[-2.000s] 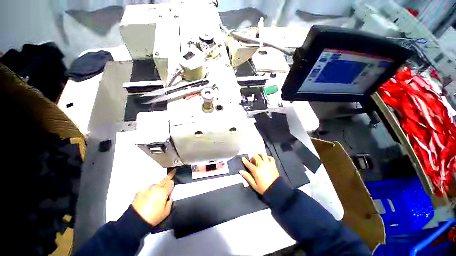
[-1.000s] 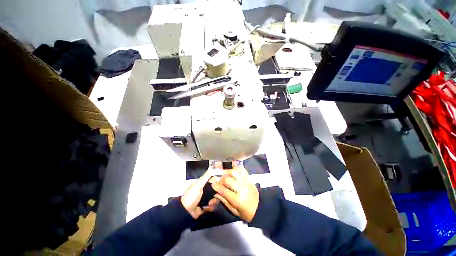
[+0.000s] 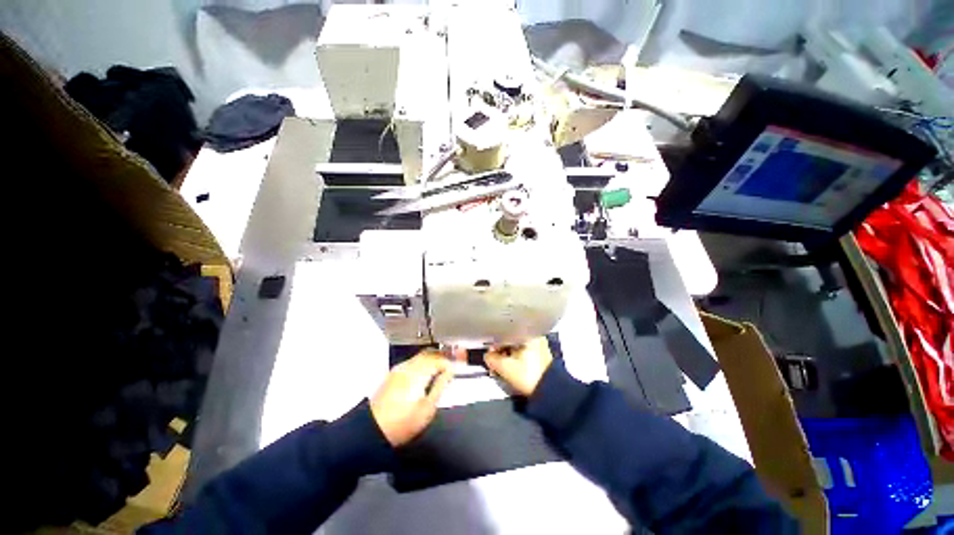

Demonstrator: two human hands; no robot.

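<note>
A black fabric panel [image 3: 476, 441] lies flat on the white sheet in front of the machine head [image 3: 492, 303]. My left hand [image 3: 410, 395] is at the left of the clamp under the head, fingertips close together. My right hand [image 3: 523, 366] is at the clamp's right side, fingers bent at a small black piece [image 3: 476, 356]; whether it pinches the piece is too small to tell. The clamp is mostly hidden by my fingers. A dark strip shows beside the clamp, behind my hands.
Dark strips [image 3: 640, 334] overlap right of the head. A metal tool [image 3: 450, 192] lies on the head. A dark carton [image 3: 199, 235] is at left, an open carton [image 3: 769, 402] at right below the screen [image 3: 795, 180]. A blue crate [image 3: 873, 470] and red straps [image 3: 910, 298] are far right.
Two seconds ago my hands were spread beside the clamp. One second ago they were together over the front panel. Now they are at the clamp, slightly apart, and the panel is uncovered.
</note>
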